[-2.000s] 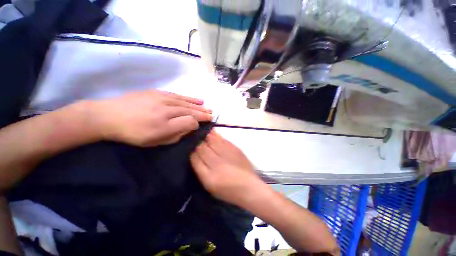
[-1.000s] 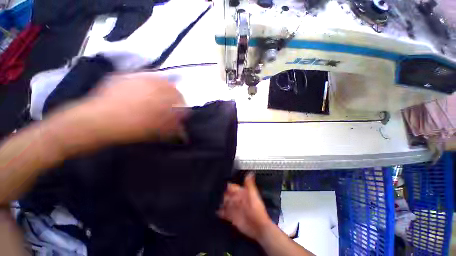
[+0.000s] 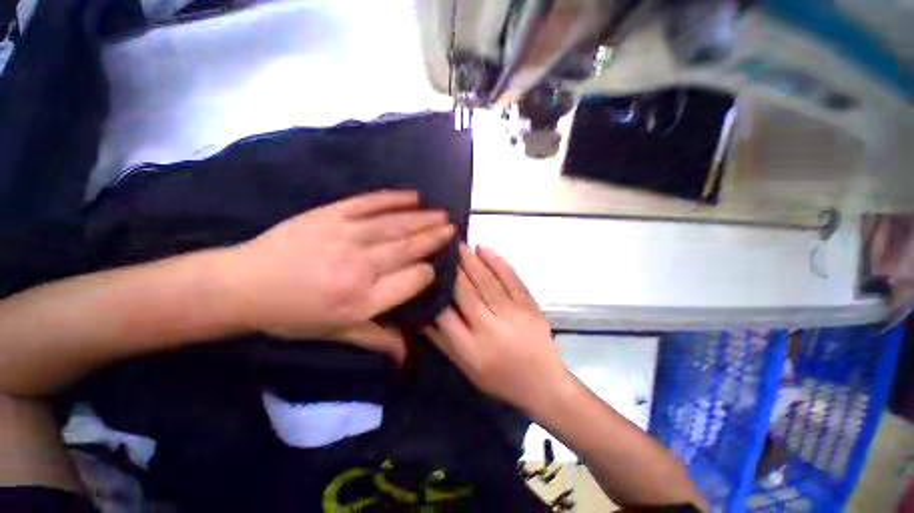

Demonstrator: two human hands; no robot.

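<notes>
A black fabric panel (image 3: 271,190) lies on the machine table, its upper right corner under the presser foot (image 3: 462,112). A white fabric panel (image 3: 261,80) lies beyond it, along its wavy far edge. My left hand (image 3: 346,263) lies on the black fabric, fingers pointing right, with the thumb partly hidden under a fold. My right hand (image 3: 501,326) is at the fabric's right edge near the table front, fingertips touching the edge by my left fingertips. Whether the fingers pinch the cloth is hard to tell. The sewing machine head (image 3: 641,50) is blurred.
A black pad (image 3: 649,140) lies on the machine bed, with a pale stick (image 3: 718,160) at its right edge. Blue slatted baskets (image 3: 717,401) stand below the table at right. Pinkish fabric (image 3: 887,255) is at the far right. A white piece (image 3: 323,421) shows by my lap.
The black fabric has moved up to the presser foot. My left hand has come down flat on it, and my right hand has risen from below the table edge to the fabric's edge.
</notes>
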